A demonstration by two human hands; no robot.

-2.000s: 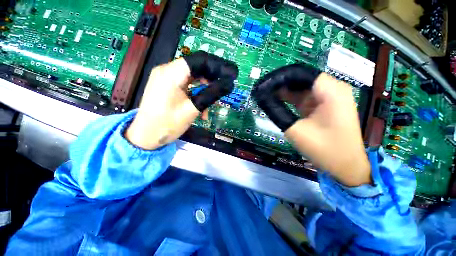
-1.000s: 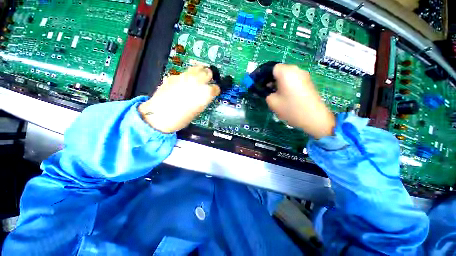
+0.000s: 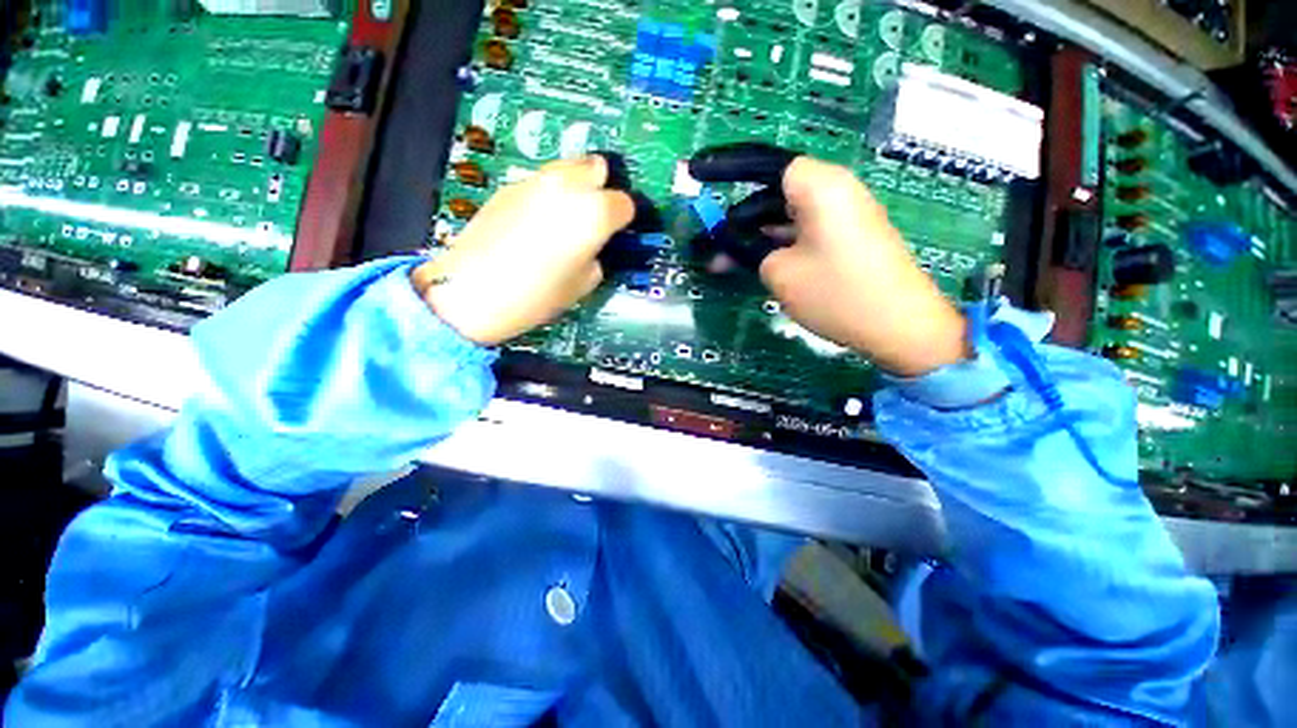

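A large green circuit board (image 3: 683,334) lies in a black frame in front of me. My left hand (image 3: 534,249), with black finger coverings, is low over the board's middle; its fingertips are closed by a blue part (image 3: 644,242), and whether it grips it is hidden. My right hand (image 3: 839,256), also with black coverings, holds a small blue box component (image 3: 706,211) at its fingertips, tilted, just right of the left fingertips. A cluster of blue box components (image 3: 670,60) is set in the board beyond my hands.
A white finned block (image 3: 960,125) sits on the board's right side. Dark red crossbars (image 3: 330,178) separate it from a left board (image 3: 121,157) and a right board (image 3: 1188,413). The silver conveyor rail (image 3: 711,477) runs along my side. Orange-brown coils line the board's left side.
Both hands have come close together over the board's middle since the earliest frame. The boards have shifted slightly left in view. In the last second the right fingers have spread a little around the blue component.
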